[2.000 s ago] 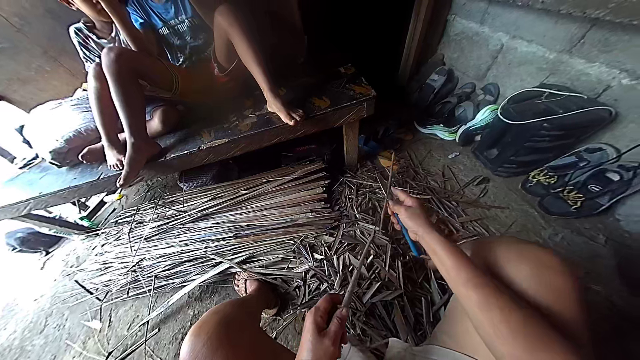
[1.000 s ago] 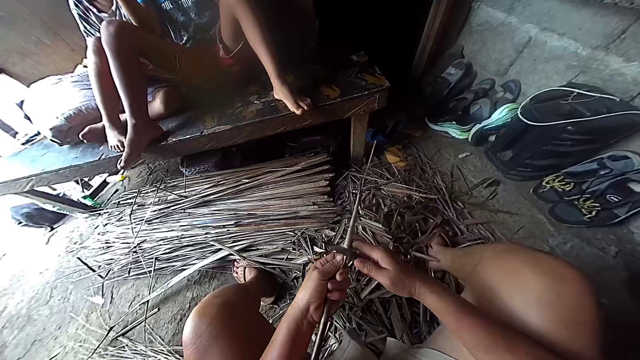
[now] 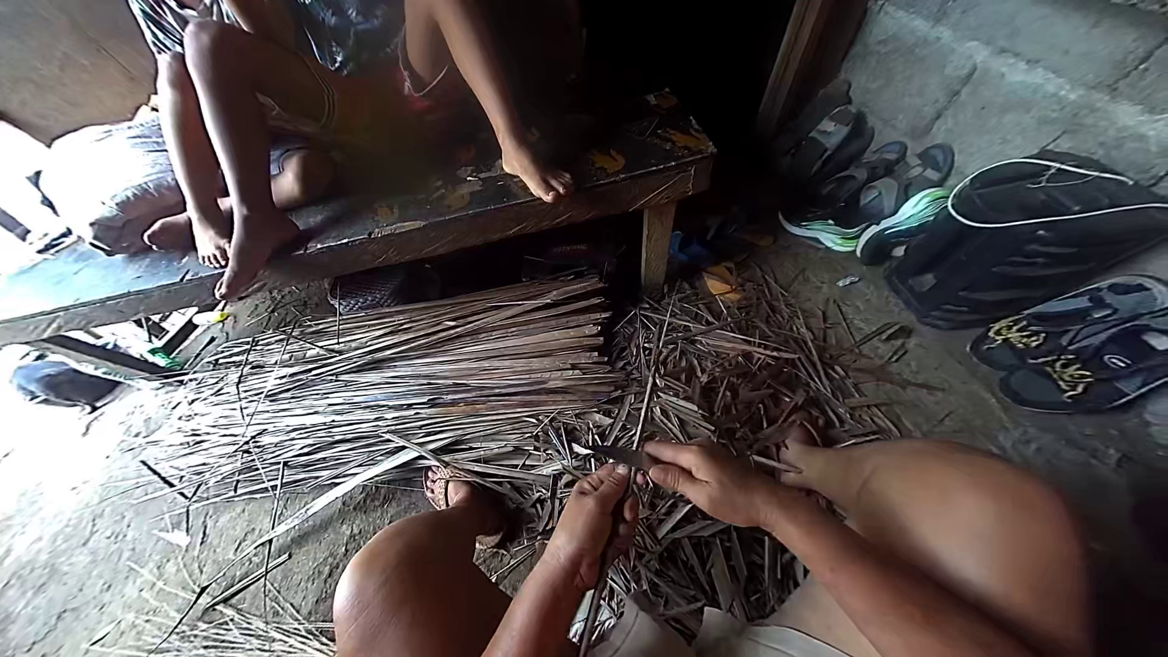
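Observation:
My left hand [image 3: 593, 520] is closed around a long thin dry leaf strip or midrib [image 3: 651, 374], which runs from my lap up and away over the litter. In my right hand [image 3: 707, 474] is a knife, its dark blade [image 3: 620, 455] lying across the strip just above my left thumb; my fingers hide its handle. Beyond my hands, to the left, a broad bundle of long dry strips [image 3: 456, 365] lies on the ground. Short brown leaf scraps [image 3: 730, 365] are heaped under and beyond my hands, between my legs.
A low wooden bench [image 3: 438, 219] crosses behind the bundle, with people's bare legs and feet on it. To the right are several sandals and shoes [image 3: 1077, 356], a black bag [image 3: 1022, 237] and a block wall. More thin strips [image 3: 237, 620] lie at the lower left.
My right hand, earlier raised farther along the strip with a blue thing in it, has come back beside my left hand. The left hand has moved up from near my lap.

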